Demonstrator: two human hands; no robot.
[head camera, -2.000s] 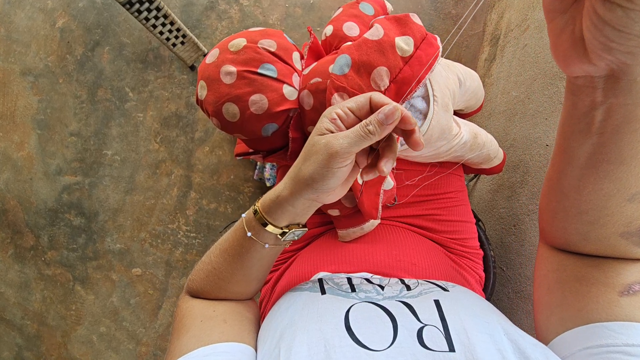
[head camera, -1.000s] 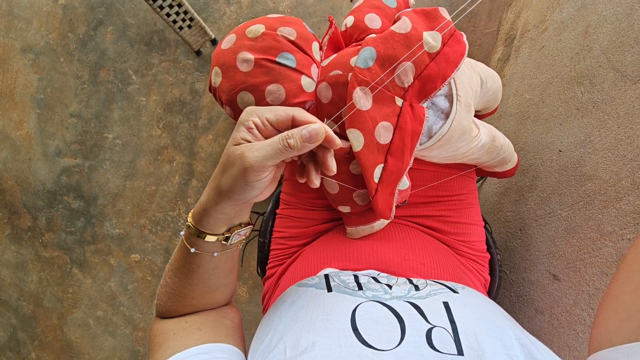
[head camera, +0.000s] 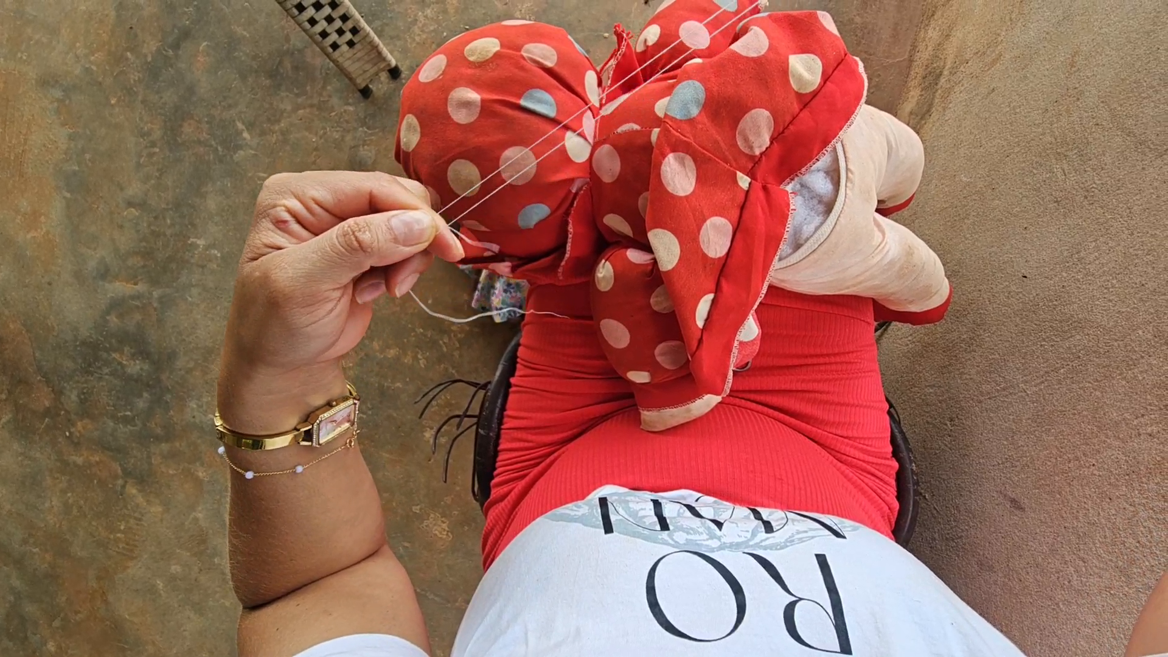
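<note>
My left hand (head camera: 342, 260) pinches white sewing thread (head camera: 538, 157) between thumb and forefinger, left of the lap. Two strands run taut from the fingertips up and right across a stuffed fabric doll in red polka-dot cloth (head camera: 680, 173); a loose thread end (head camera: 465, 318) hangs curled below the hand. The doll lies on my lap over the red ribbed skirt (head camera: 693, 456). On its right side the dotted cloth stands away from pale fabric legs (head camera: 881, 210), and whitish material shows between them. My right hand is out of view; only a bit of that arm shows at the lower right edge.
The rim of a dark seat (head camera: 903, 474) shows beside the skirt, with dark strands at its left. A woven piece of furniture (head camera: 338, 41) stands at the upper left on the mottled floor (head camera: 137, 319). A patterned cloth item (head camera: 500, 294) shows below the doll's left part.
My left hand has moved left, away from the doll's middle, with the thread drawn between its fingers. My right hand, seen at the upper right two seconds ago, is out of view.
</note>
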